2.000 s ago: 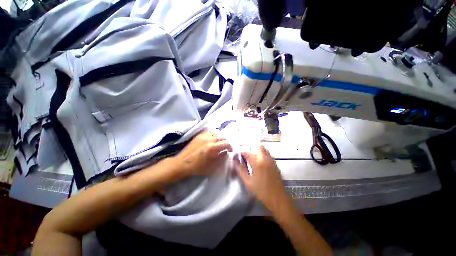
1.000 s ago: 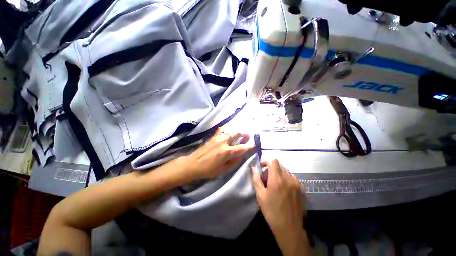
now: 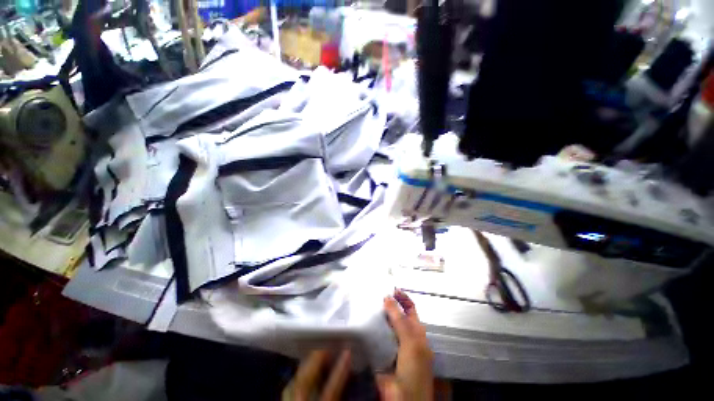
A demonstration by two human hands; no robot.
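Note:
The light grey garment piece [image 3: 305,317] with dark trim lies over the table's front edge, left of the needle area, its lower part blurred. My right hand [image 3: 409,348] is at the garment's right edge, holding the cloth with thumb and fingers. My left hand [image 3: 319,374] is low in the picture, blurred and cut off by the bottom edge, at the garment's lower rim; its grip cannot be made out. The white sewing machine [image 3: 485,204] with a blue stripe stands behind, its needle area brightly lit [image 3: 427,235].
Dark-handled shears [image 3: 507,291] lie right of the needle. A heap of grey garment pieces with black stripes [image 3: 266,176] fills the table's left and back. Another machine [image 3: 43,129] stands far left. The table's grey front edge [image 3: 532,352] carries ruler markings.
The view has tilted up, showing more of the workshop. Both hands have moved down from the needle area towards the table's front edge, my left hand furthest, and the garment's lower part has shifted with them.

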